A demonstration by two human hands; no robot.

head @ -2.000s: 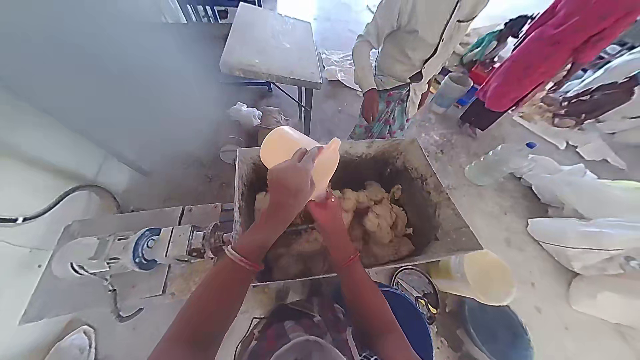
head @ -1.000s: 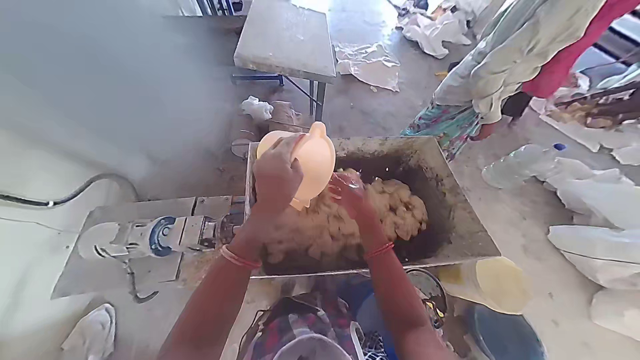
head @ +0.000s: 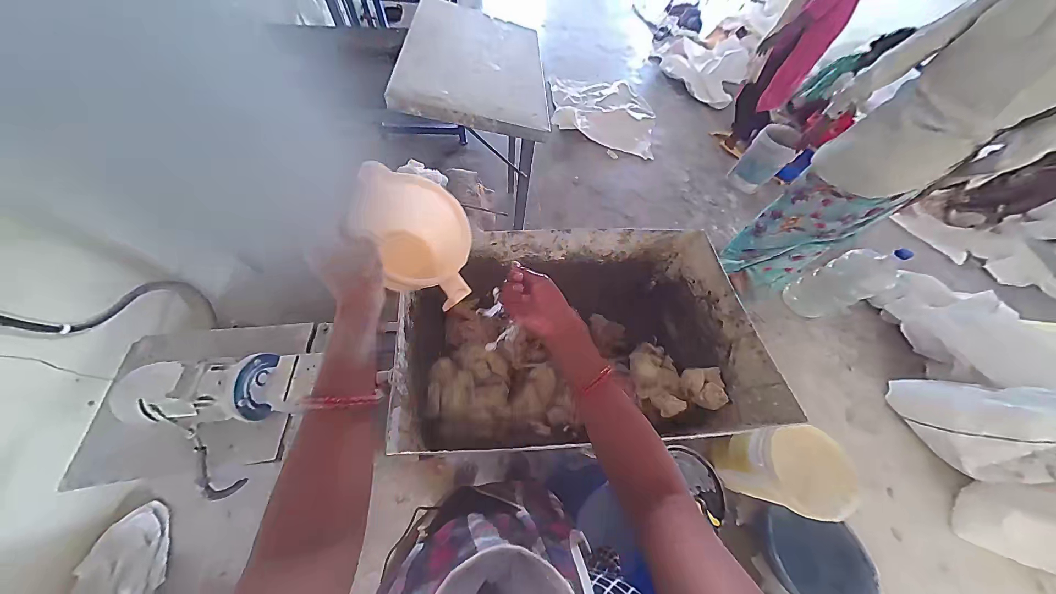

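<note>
My left hand (head: pixel 351 268) holds a pale orange plastic jug (head: pixel 412 231) by its side, above the left rim of a metal mixing trough (head: pixel 763 371). The jug is tilted, with a little yellowish content at its bottom. Over the trough is my right hand (head: pixel 536 305), its fingers curled; whether something small lies in them is unclear. White bits or liquid show in the air between the jug and this hand. Pale brown doughy lumps (head: pixel 528 388) fill the lower part of the trough.
A motor drive (head: pixel 206 388) adjoins the trough's left side. Beyond it stands a metal table (head: pixel 470 70). A person in a light top and floral garment (head: pixel 804 223) stands at right. A yellowish container (head: pixel 784 470), a blue-grey tub (head: pixel 817 549) and white sacks (head: pixel 982 421) are nearby.
My left hand and the jug have moved left, away from my right hand, which touched or nearly touched the jug two seconds ago. The nearby person has shifted right in view.
</note>
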